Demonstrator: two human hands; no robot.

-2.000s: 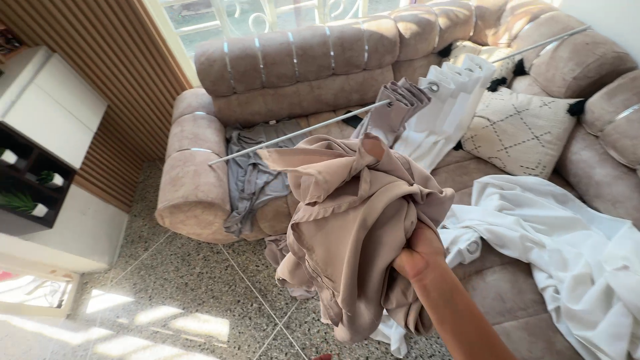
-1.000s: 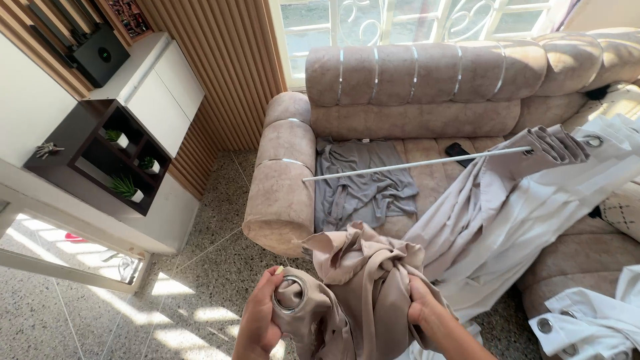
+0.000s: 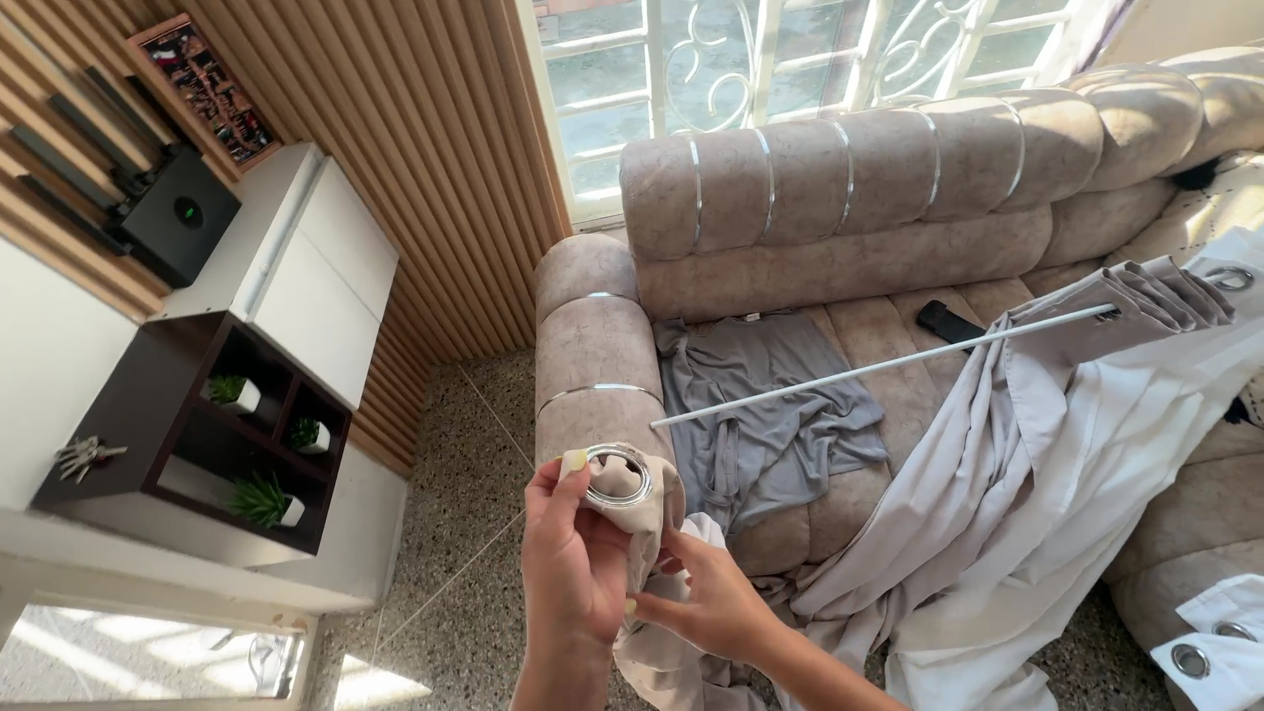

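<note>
My left hand pinches the top edge of a beige grommet curtain beside its metal ring. Just to the right, my right hand grips a fold of the same curtain below the ring. The rest of this curtain hangs down between my arms. A thin white curtain rod slants over the sofa, its free end near the armrest, just above the ring. On the rod's other part, a bunched taupe curtain and a white curtain are threaded and drape off the seat.
A beige sofa runs below a barred window. On its seat lie a grey garment and a black object. At left, a wall cabinet carries a black router, keys and small potted plants. More white grommet fabric lies lower right.
Both hands have come closer together on the beige curtain, and its ring is now raised near the rod's free end. Two seconds ago the curtain was a loose bundle with one hand visible on it.
</note>
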